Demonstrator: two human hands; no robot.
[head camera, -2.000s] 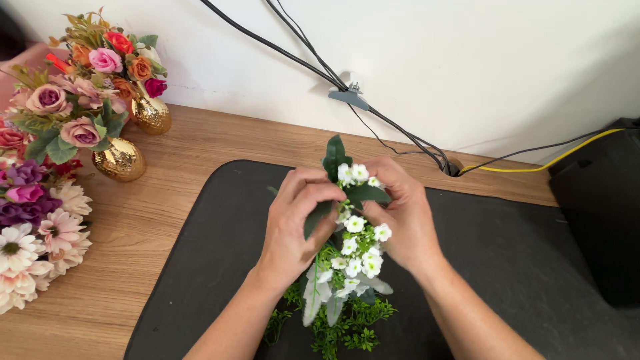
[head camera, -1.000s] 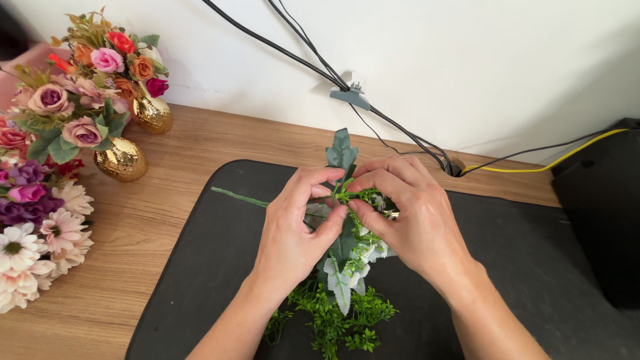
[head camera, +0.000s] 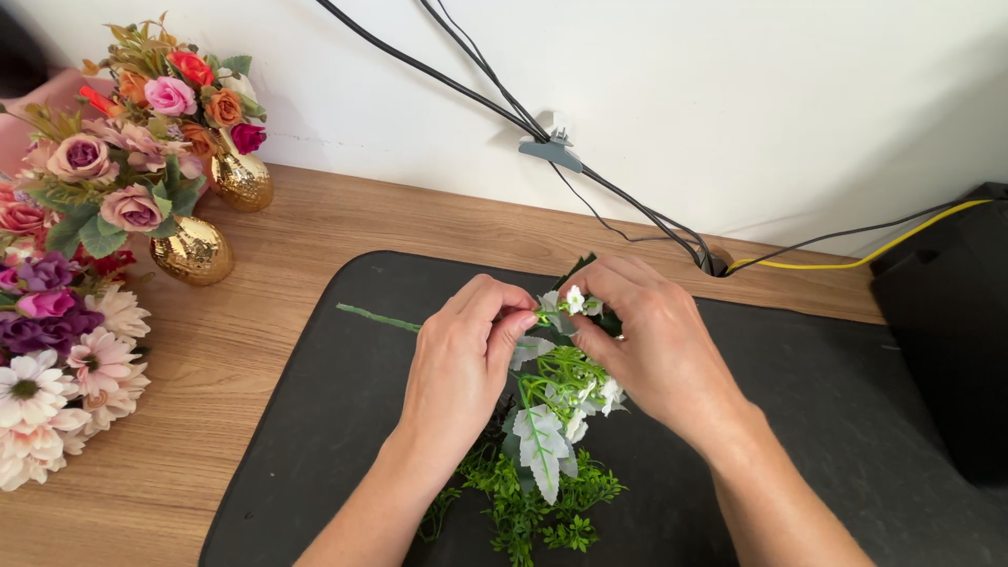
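Observation:
My left hand (head camera: 472, 346) pinches a thin green stem of an artificial flower spray between thumb and forefinger. Close beside it, my right hand (head camera: 642, 331) grips the upper part of the spray, where small white flowers (head camera: 576, 299) and a dark leaf show at the fingers. Below the hands hang more white blossoms, thin green stems and a pale grey-green leaf (head camera: 541, 445). Bushy green artificial foliage (head camera: 520, 500) lies on the black mat (head camera: 315, 441) beneath. A straight green stem (head camera: 378, 316) sticks out to the left behind my left hand.
Artificial bouquets in gold vases (head camera: 193, 250) stand on the wooden desk (head camera: 197, 378) at left, with daisy-like flowers (head camera: 31, 394) nearer me. Black cables (head camera: 441, 77) run down the wall to a desk hole. A black box-shaped object (head camera: 945, 339) and a yellow cable (head camera: 858, 266) are at right.
The spray has turned between my hands: its white flowers faced up two seconds ago, and now stems and leaf undersides show below. The straight stem at left was not visible two seconds ago.

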